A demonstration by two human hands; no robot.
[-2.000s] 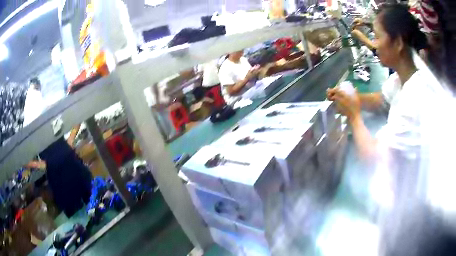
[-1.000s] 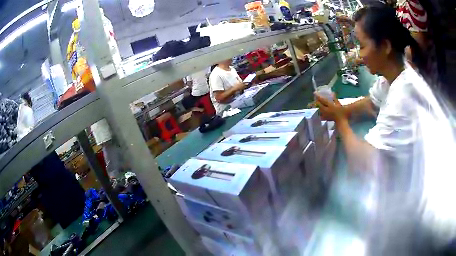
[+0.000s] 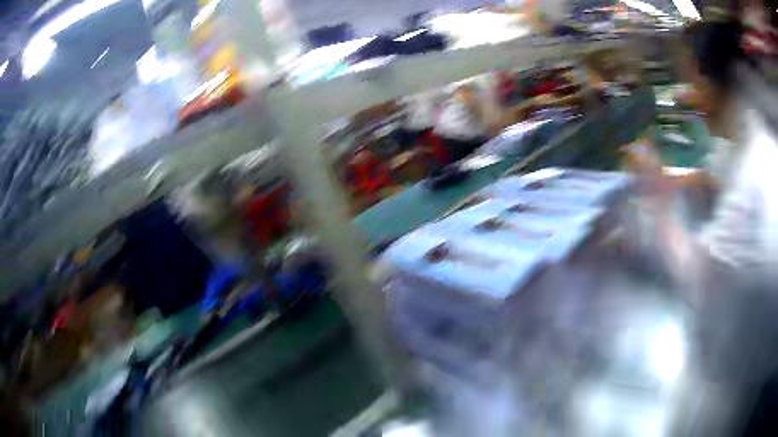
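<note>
The frame is strongly blurred. Neither my left hand nor my right hand is in the picture. Nearest in front of me stands a stack of pale blue retail boxes (image 3: 486, 235), several boxes in rows and in layers. Each top shows a dark long-handled item. The stack's front side and lower layers are smeared, and its lower right part fades into a bright blur. The stack stands just right of a grey metal post (image 3: 328, 205).
A person in white (image 3: 746, 196) stands at the right beside the stack, arms raised towards it. The overhead shelf (image 3: 392, 81) crosses above. The dark green belt (image 3: 281, 375) runs behind the post, with a blue heap (image 3: 226, 286) across it. Another person (image 3: 461, 115) is beyond.
The view has swung and blurred; the box stack, post and neighbouring person now sit further right in the picture. The thing in that person's hands can no longer be made out.
</note>
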